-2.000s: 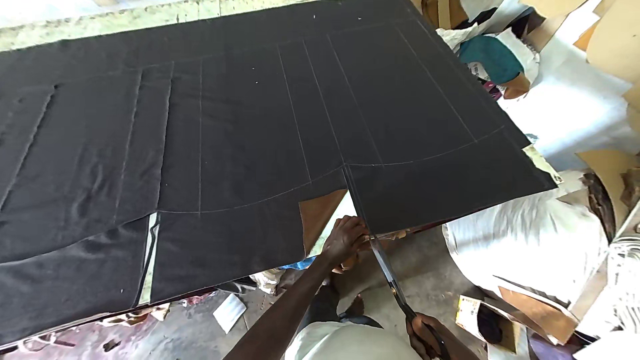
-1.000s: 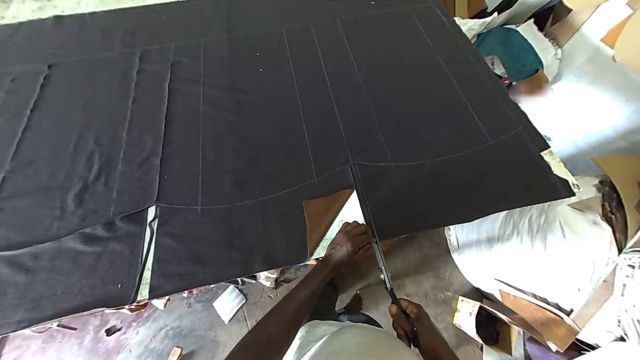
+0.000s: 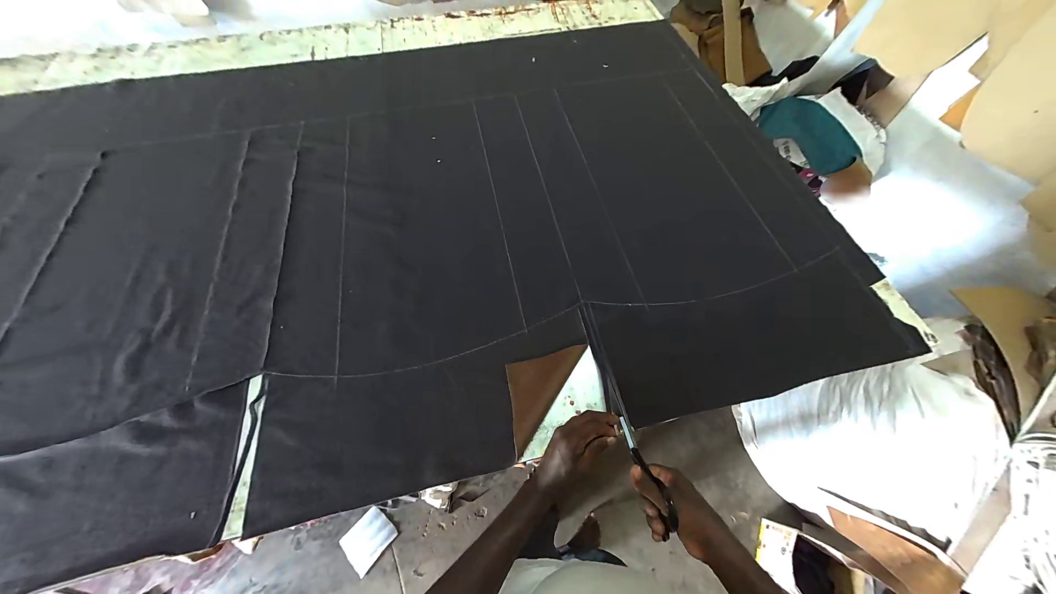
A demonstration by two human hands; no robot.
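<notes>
A wide sheet of black fabric (image 3: 412, 214) with thin chalk lines lies over the table. Near its front edge, my left hand (image 3: 577, 445) rests at the cut edge, its fingers beside the scissor blades; whether they pinch cloth is unclear. My right hand (image 3: 672, 507) grips the black handles of long scissors (image 3: 629, 433). Their blades point away from me along a slit that runs up to a curved chalk line. Left of the slit, a corner of the fabric is folded back with its brown underside (image 3: 538, 384) showing, and the pale tabletop (image 3: 573, 396) appears beside it.
A second opening (image 3: 243, 470) in the fabric is at the left. White cloth or sacking (image 3: 866, 437) lies right of the table, with a box (image 3: 780, 544) below. Brown paper pieces (image 3: 1006, 99) and a teal cloth (image 3: 813, 132) are at the far right. A white scrap (image 3: 368, 540) lies on the floor.
My hands remain near the slit at the front edge. The scissors stay in my right hand, with small shifts in their angle.
</notes>
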